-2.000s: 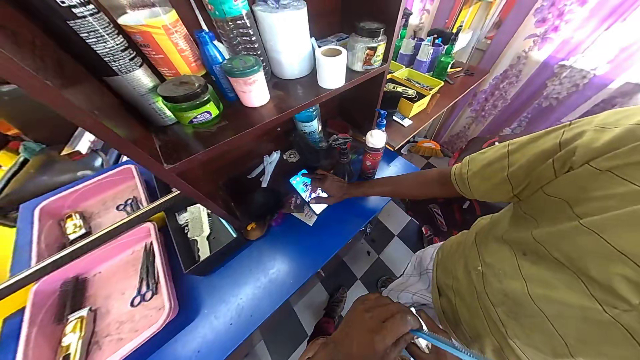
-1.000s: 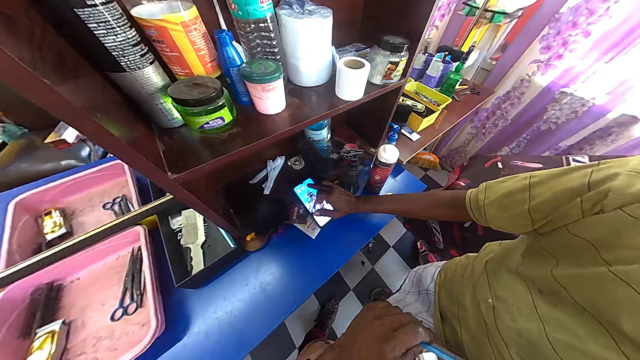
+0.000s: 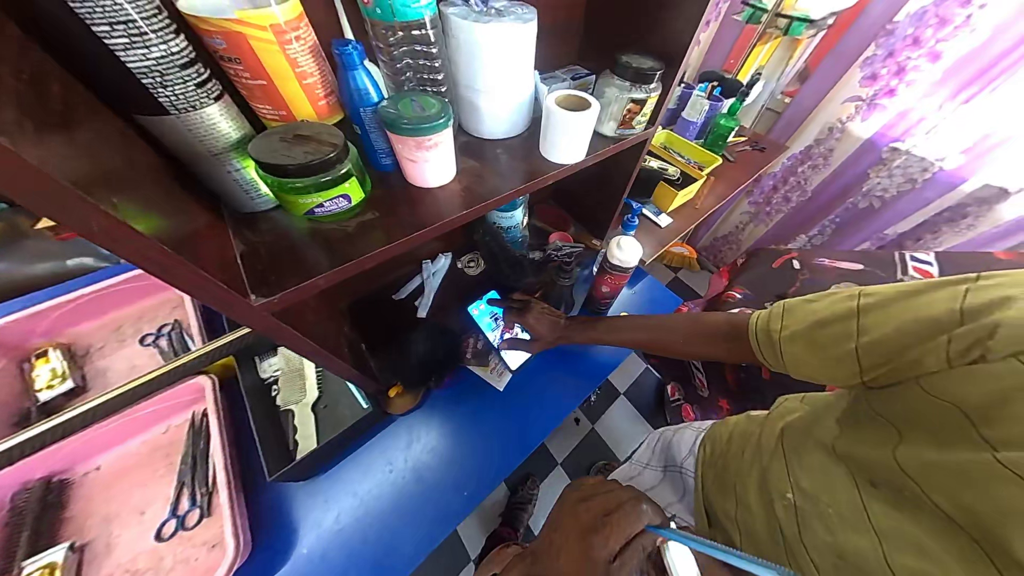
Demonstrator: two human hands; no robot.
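Note:
My right hand (image 3: 536,322) reaches left into the lower shelf, its fingers spread over a phone with a lit screen (image 3: 488,317). The phone lies partly over a printed paper (image 3: 494,374) and keeps its place beside the shelf. My left hand (image 3: 596,520) is curled near the waist at the bottom edge, closed around a thin blue strip, apparently a comb (image 3: 720,552). A small white piece (image 3: 678,556) shows by its fingers; the palm is hidden. White strips (image 3: 432,284) lie left of the phone, and a white-capped bottle (image 3: 616,276) stands right of my right hand.
The upper shelf (image 3: 448,216) holds jars, bottles and paper rolls. Pink trays (image 3: 228,472) with scissors and brushes, and a black box (image 3: 352,440) with a pale comb (image 3: 300,392), sit on the blue tabletop (image 3: 384,496). A yellow basket (image 3: 680,192) stands on the farther counter.
My right hand stays over the phone. The blue strip in my left hand has shifted toward the bottom edge of the view. The view has moved a little.

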